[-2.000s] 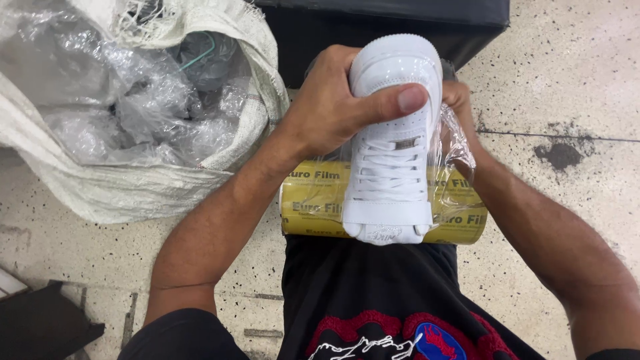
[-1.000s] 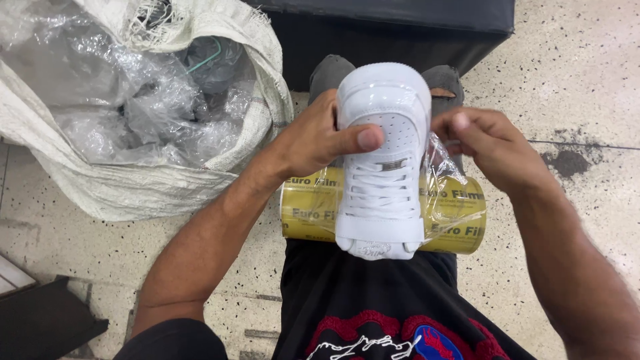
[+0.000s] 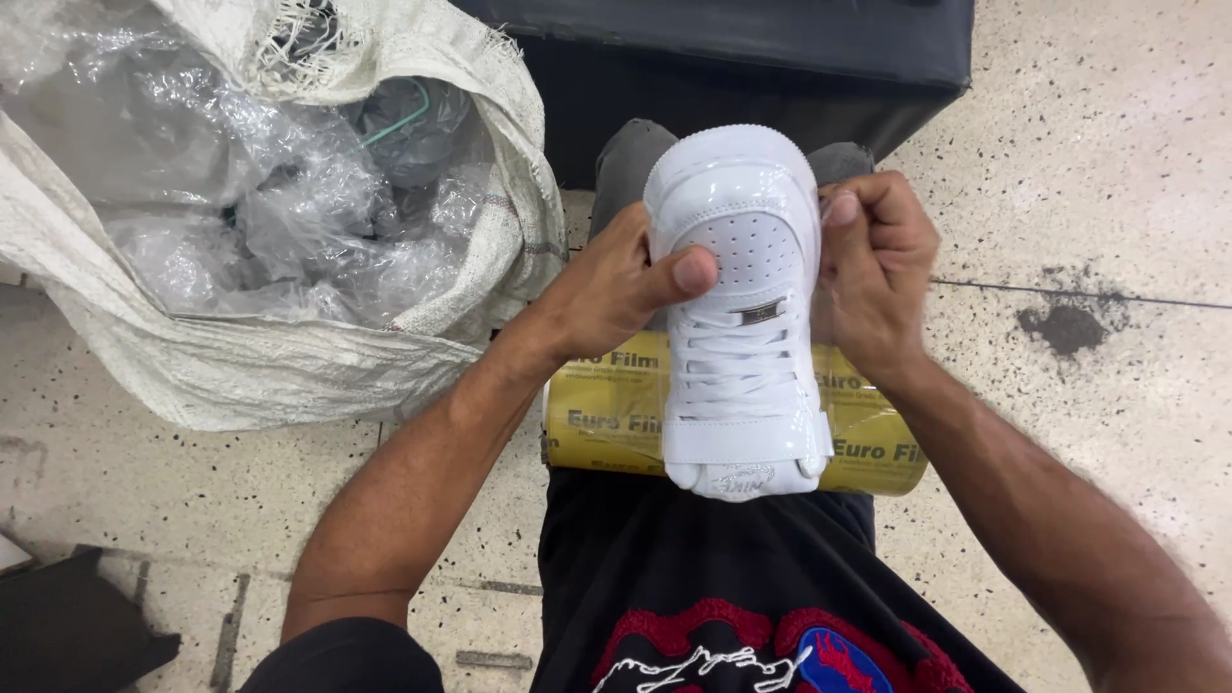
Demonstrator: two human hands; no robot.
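A white Nike sneaker (image 3: pixel 746 250), toe pointing away from me, is upright above my lap with clear plastic film over parts of it. My left hand (image 3: pixel 626 284) grips its left side, thumb lying on the perforated toe area. At the shoe's right side my right hand (image 3: pixel 878 260) has its fingers curled, thumb against the forefinger, pinching what seems to be the edge of the film. Behind the shoe's laces and heel end, a yellow printed roll of cling film (image 3: pixel 602 414) lies crosswise over my lap.
On the left stands a white woven sack (image 3: pixel 289 371) full of crumpled clear plastic (image 3: pixel 308 212). A black padded bench (image 3: pixel 751 58) is beyond my knees. A dark object (image 3: pixel 82 621) lies on the speckled floor (image 3: pixel 1078 423) at the lower left.
My right hand was behind the shoe's right edge, then apart from it with film stretched between; now it is close against the shoe's side. My left hand keeps its hold.
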